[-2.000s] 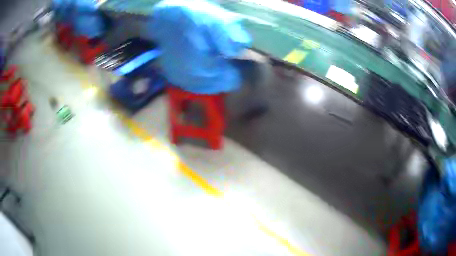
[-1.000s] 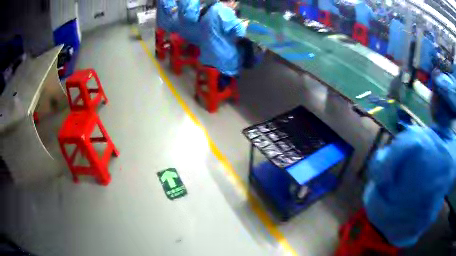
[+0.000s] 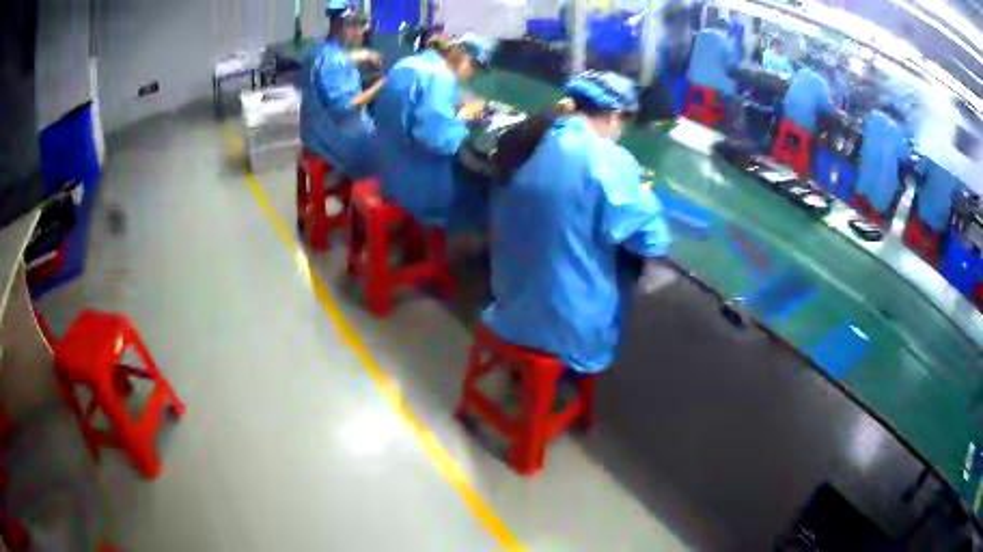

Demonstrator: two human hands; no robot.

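Observation:
Neither of my hands is in the picture. Nearest in front of me are a person in a blue smock (image 3: 561,243) sitting on a red plastic stool (image 3: 528,404), seen from behind, and the long green bench (image 3: 798,270) running from upper centre to lower right. Blue strips (image 3: 776,297) lie on the bench. Dark device-like items (image 3: 803,194) stand in a line along its far side, too small to tell exactly.
More people in blue smocks (image 3: 420,135) sit further up the bench and across it. A red stool (image 3: 113,388) stands at the left. A yellow line (image 3: 372,367) crosses the grey floor. A black object (image 3: 835,523) is cut off at the bottom right. White boxes (image 3: 270,127) stand at the back.
My view has moved along the aisle. The black-topped trolley and the green floor arrow have left the picture, and the seated people now appear larger.

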